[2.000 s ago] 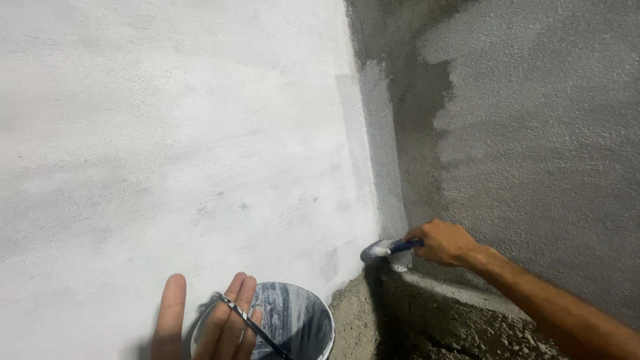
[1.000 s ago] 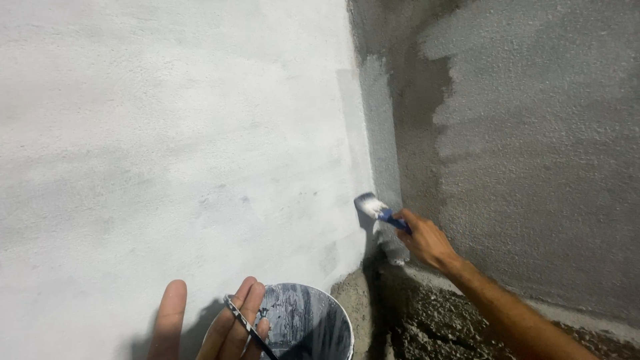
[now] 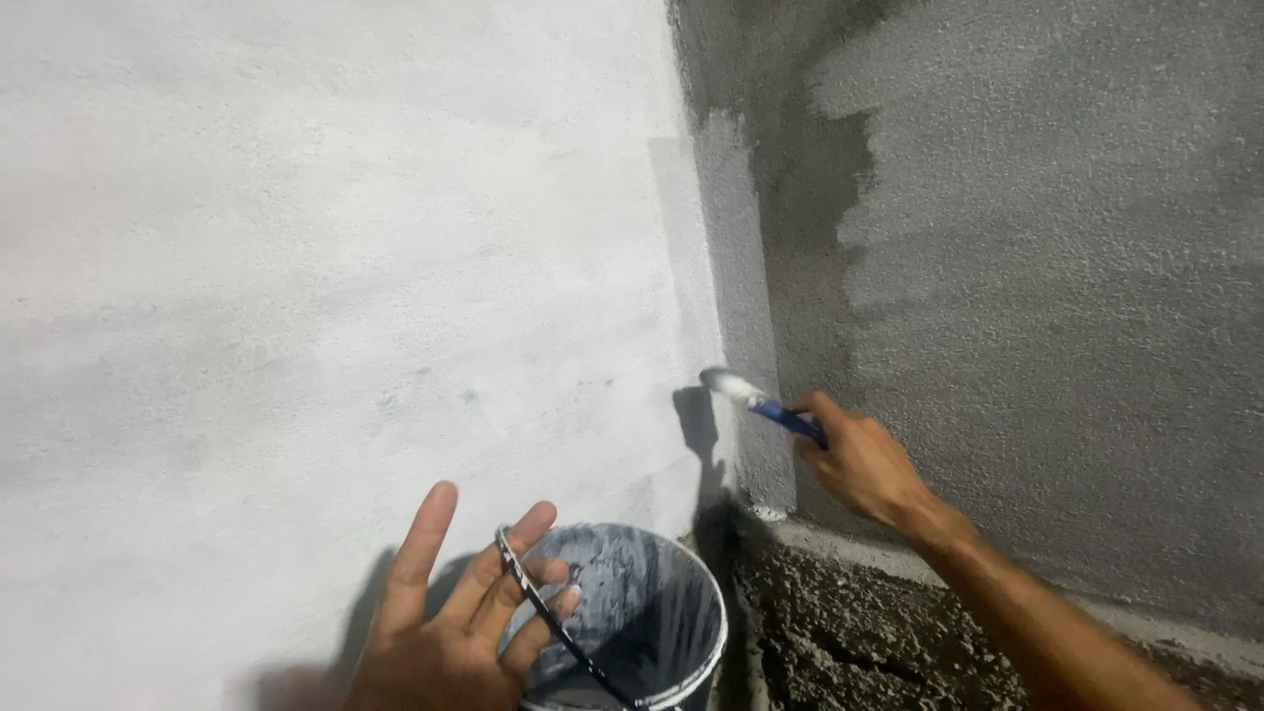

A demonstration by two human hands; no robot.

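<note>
My right hand (image 3: 864, 454) grips the blue handle of a paintbrush (image 3: 765, 400); its white-coated ferrule and dark bristle end are at the wall corner, over the edge of the white wall. Whether the bristles touch the wall cannot be told. At the bottom, my left hand (image 3: 459, 617) is palm up with the thin, paint-spattered handle (image 3: 555, 620) of a bucket across its fingers. The thumb stands apart. Below and beside those fingers hangs or stands the paint-streaked bucket (image 3: 719, 612); its base is hidden.
A white-painted wall (image 3: 346, 247) fills the left. On the right, a rough grey wall (image 3: 1047, 296) has a lighter painted strip (image 3: 736, 247) along the corner and a darker band beside it. Rough, dark ground (image 3: 859, 632) and a pale ledge (image 3: 1165, 627) lie at its foot.
The brush in my right hand has moved up along the corner from near its bottom. My left hand's fingers have spread and curled differently around the bucket handle.
</note>
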